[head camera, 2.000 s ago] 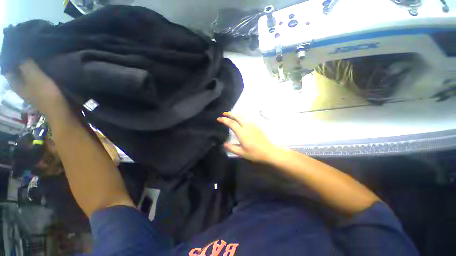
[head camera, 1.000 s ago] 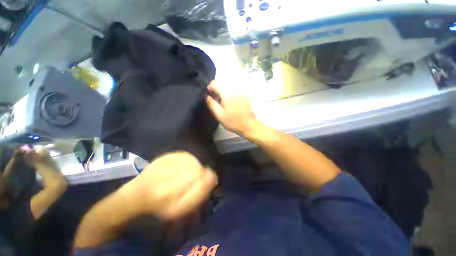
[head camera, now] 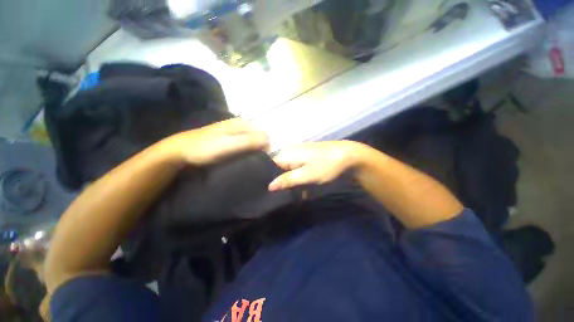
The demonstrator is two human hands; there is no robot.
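A black garment (head camera: 245, 188) lies heaped over the table edge and across my lap, its bulk on the table at the left. My left hand (head camera: 223, 141) lies on top of it near the table edge, blurred, with its grip hard to make out. My right hand (head camera: 318, 165) is at the garment's right side, just in front of the table edge, palm down with thumb and fingers apart. The fingertips of both hands are close together. The sewing machine head (head camera: 236, 38) is blurred, beyond the garment.
The white table (head camera: 390, 82) runs from the centre to the upper right. Black garments (head camera: 491, 170) lie low at the right by the floor. A white bag with a red mark (head camera: 544, 60) hangs at the table's right end. Another person's arm (head camera: 25, 267) shows at the lower left.
My view has turned and shifted right. The garment has been drawn lower and spread over my lap. My left hand has moved up onto it, beside my right hand.
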